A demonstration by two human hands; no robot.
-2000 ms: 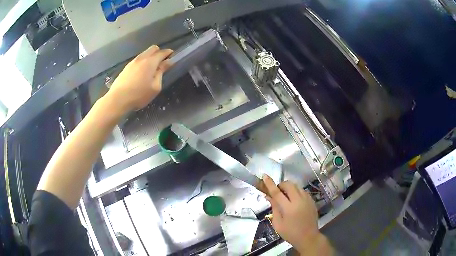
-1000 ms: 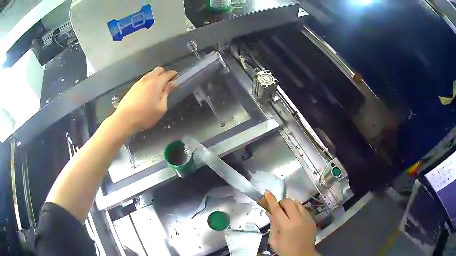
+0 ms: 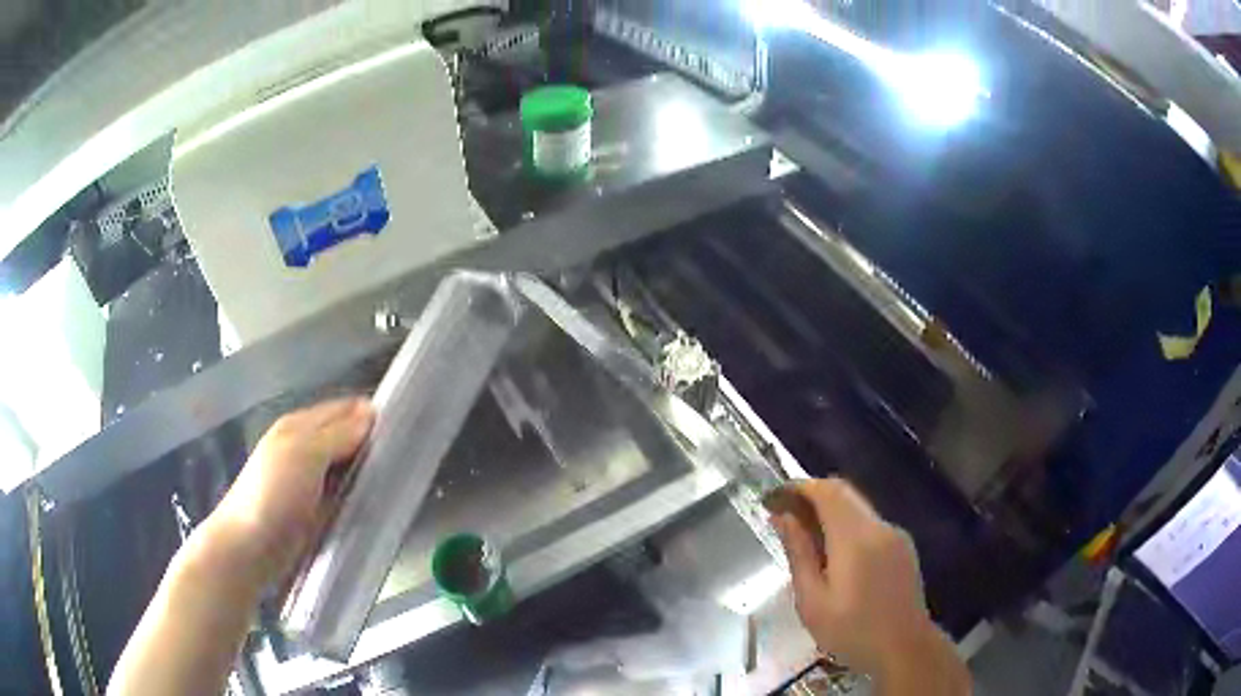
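Observation:
My left hand [image 3: 293, 476] holds the long silvery squeegee [image 3: 408, 456] by its left edge, tilted up over the stencil [image 3: 538, 456]. My right hand [image 3: 855, 578] grips the handle of the spatula [image 3: 596, 337], largely covered by the fingers. The spatula's blade reaches up and left, and its tip is at the squeegee's upper end; whether they touch is hard to tell. The open green paste jar [image 3: 471, 578], with grey paste inside, stands at the stencil frame's [image 3: 599, 528] front bar, right of the squeegee's lower end.
A second green-lidded jar [image 3: 558, 133] stands behind the crossbeam [image 3: 640, 211]. The white cover with a blue logo [image 3: 327, 150] is at the back left. A side rail with a pneumatic cylinder [image 3: 689, 367] runs right of the stencil. A monitor [image 3: 1204, 537] is at the far right.
My left hand has lifted and turned the squeegee from the back of the stencil. The spatula has moved from the jar to the squeegee's upper end. The view has tilted up, showing the second jar fully.

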